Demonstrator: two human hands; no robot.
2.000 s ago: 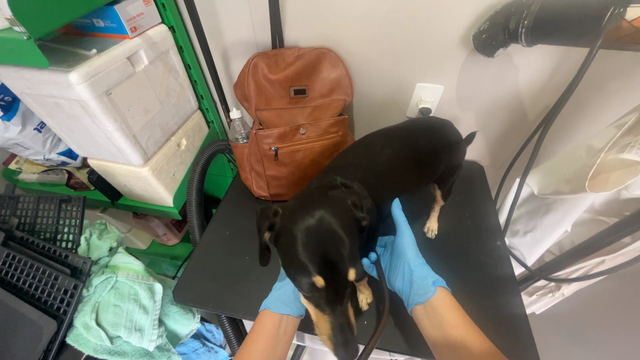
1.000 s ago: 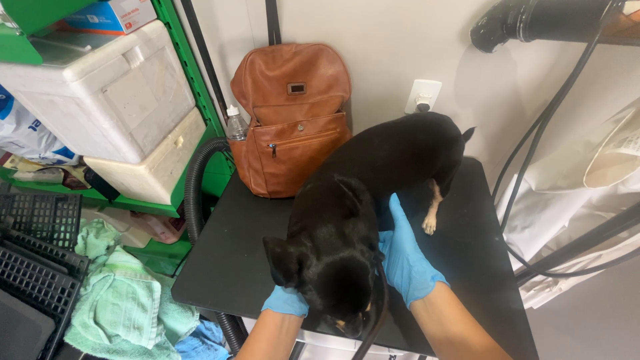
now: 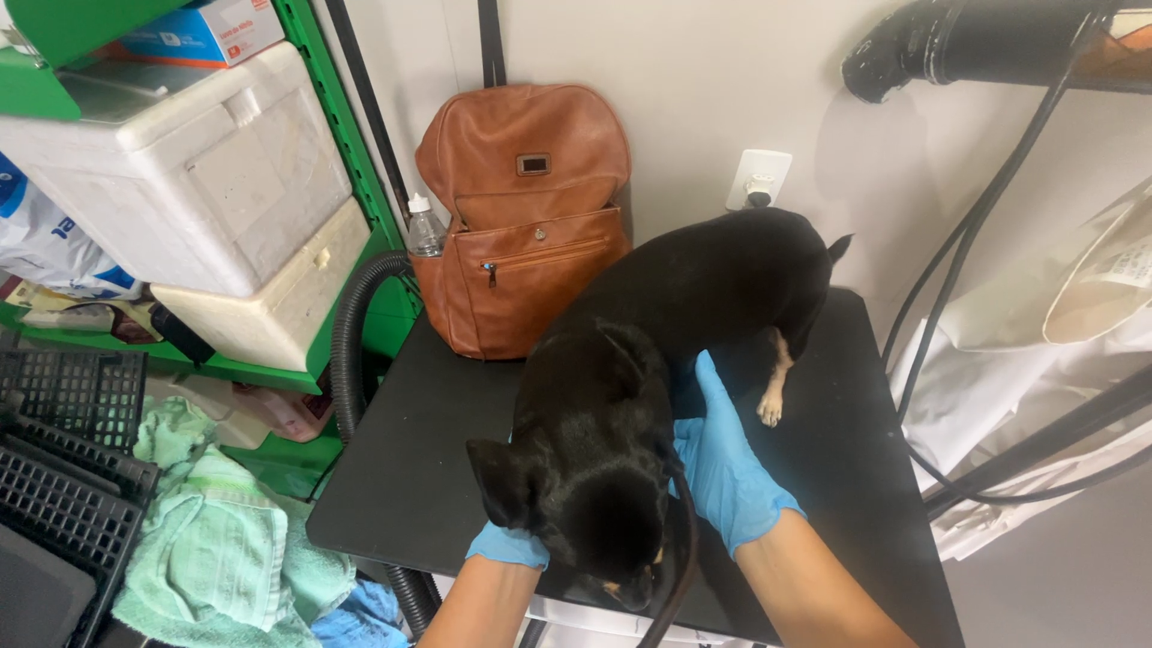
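Observation:
A black dog with tan markings (image 3: 702, 279) stands on a black tabletop (image 3: 414, 450), its head lowered toward the near edge. My left hand (image 3: 508, 544), in a blue disposable glove, is mostly hidden behind the dog's head and ear; only the wrist part shows. On the other side, my right hand (image 3: 724, 463), gloved the same way, lies against the dog's chest with the thumb raised and apart from the fingers. A dark leash or cord (image 3: 686, 567) runs from beside the dog's neck down past the table's near edge.
A brown leather backpack (image 3: 531, 225) with a clear bottle (image 3: 423, 229) stands behind the dog. Left are a green shelf with styrofoam boxes (image 3: 207, 180), a corrugated hose (image 3: 346, 342), green towels (image 3: 216, 540) and black plastic grids (image 3: 72, 459). Black cables (image 3: 954, 261) hang at right.
The dog has lowered and turned its head; its tan muzzle, plain two seconds ago, is now mostly hidden. Both hands have stayed at about the same places beside it.

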